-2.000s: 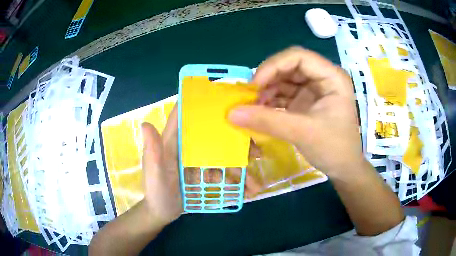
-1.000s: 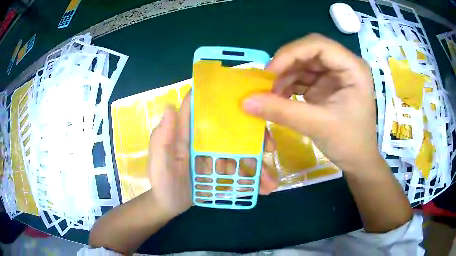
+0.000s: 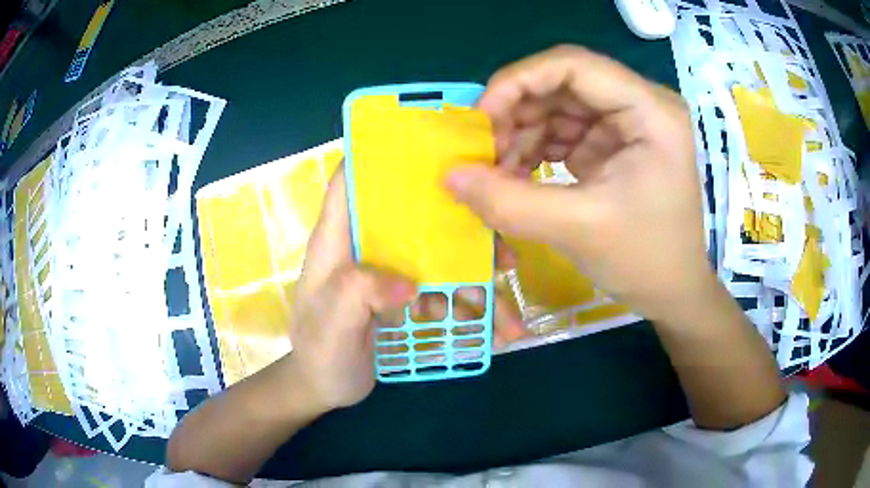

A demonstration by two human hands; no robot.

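Note:
A light-blue phone front frame (image 3: 435,373) is held upright in the middle of the view, key holes at the bottom. A yellow adhesive piece (image 3: 410,191) lies over its screen opening, its top edge just below the earpiece slot. My left hand (image 3: 339,324) holds the frame from the left and behind, with the thumb on the lower left corner of the yellow piece. My right hand (image 3: 601,181) is at the upper right edge, thumb on the yellow piece and fingers curled at the frame's edge. Whether it pinches the piece is partly hidden.
A sticker sheet (image 3: 243,238) lies behind the hands on the green bench. Waste lattice is heaped at the left (image 3: 124,257) and right (image 3: 735,210), with yellow scraps (image 3: 773,133) on the right heap. A white case (image 3: 647,16) is at the top right. Small frames (image 3: 88,43) lie far left.
The yellow piece now reaches higher, nearer the earpiece slot, and its top looks straighter. My left thumb has come round onto its lower left corner. My right hand stays at the upper right.

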